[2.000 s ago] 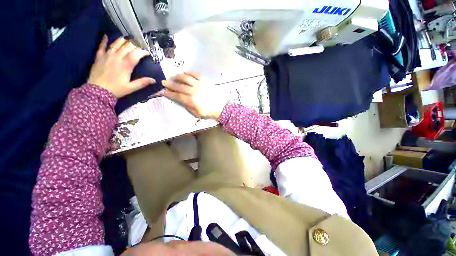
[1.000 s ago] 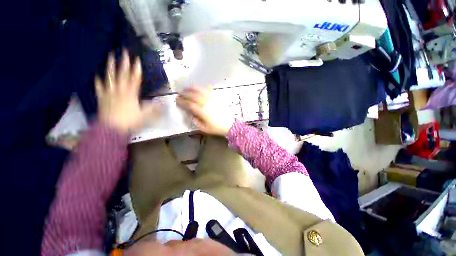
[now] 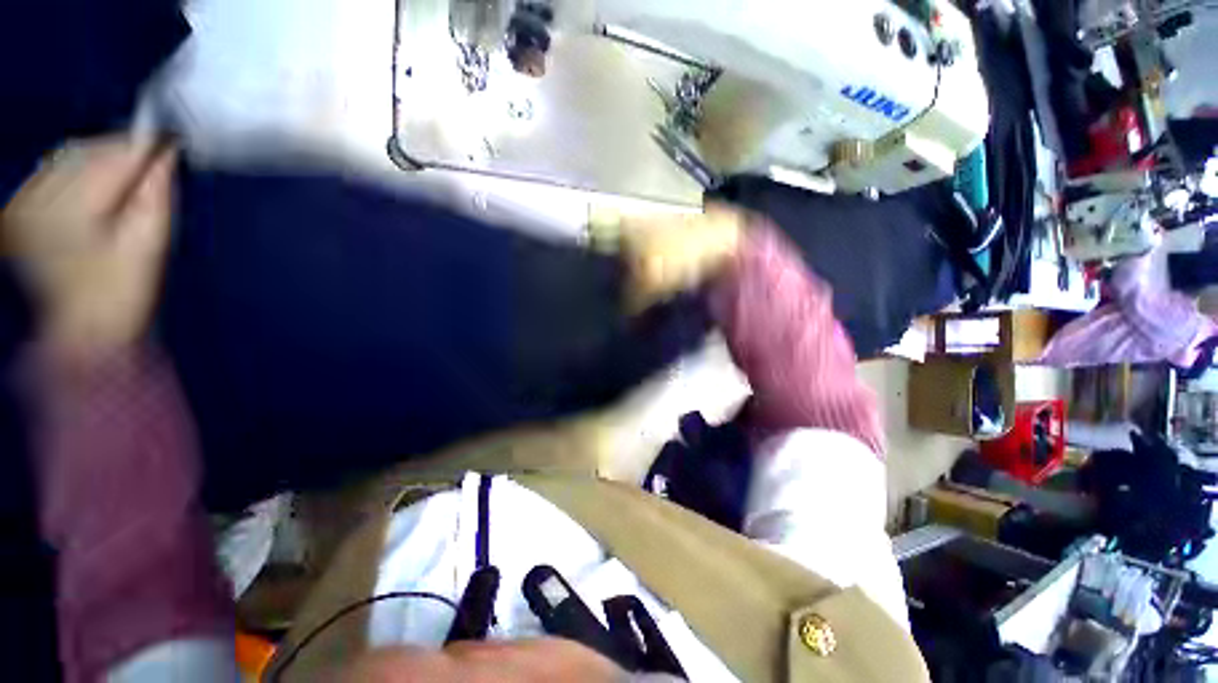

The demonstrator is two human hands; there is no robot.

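A navy garment piece point(image 3: 361, 314) is stretched between my two hands, in front of the machine and over my lap. My left hand point(image 3: 94, 234), blurred, grips its left end at the far left. My right hand point(image 3: 675, 254), also blurred, holds its right end near the table's front edge. The white JUKI sewing machine point(image 3: 801, 74) stands beyond. Its presser foot point(image 3: 530, 38) is over the pale needle plate point(image 3: 534, 120), with no cloth under it. A large navy garment bulk point(image 3: 74, 60) lies at upper left.
A dark stack of pieces point(image 3: 855, 254) hangs over the table's right end. Thin metal tools point(image 3: 684, 127) lie by the machine pillar. At right are a cardboard box point(image 3: 946, 396), a red crate point(image 3: 1029, 440) and another person's pink sleeve point(image 3: 1129, 314).
The cloth has left the needle area and is now spread between my hands. My left hand moved left, my right hand moved right. The view has shifted.
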